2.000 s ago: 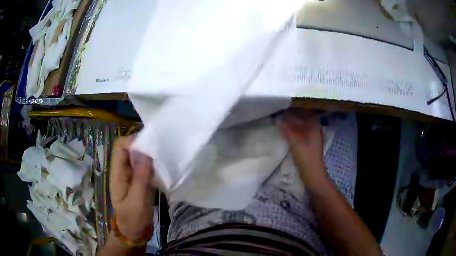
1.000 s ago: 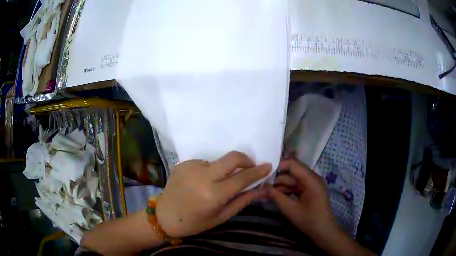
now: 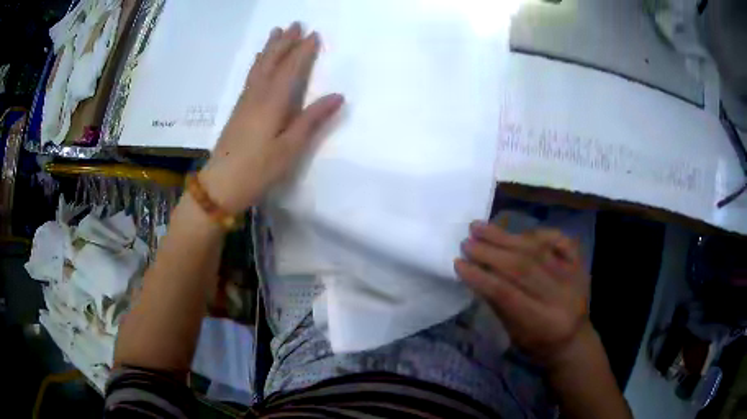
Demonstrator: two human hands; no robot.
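A large white fabric panel [image 3: 401,139] lies over the white table and hangs over its front edge. More white cloth [image 3: 368,315] is bunched below it on the patterned lap cloth. My left hand [image 3: 274,123] lies palm down on the panel's left part, fingers apart, holding nothing. My right hand [image 3: 528,286] is at the panel's lower right edge, just in front of the table. Its fingertips are on that edge; the thumb is hidden, and the hand is slightly blurred. The panel's far end runs out of the picture at the top, near a bright light.
The machine bed [image 3: 606,61] is at the upper right, with a thin black bent rod [image 3: 731,135] beside it. Printed ruler marks [image 3: 598,155] run along the white table. White strips [image 3: 86,65] lie in a tray at upper left. More offcuts [image 3: 90,270] hang at left by a yellow rail [image 3: 123,170].
My left hand has moved from the lap up and left onto the panel over the table. My right hand has moved right and slightly up. The panel's lower edge has moved up, showing cloth beneath.
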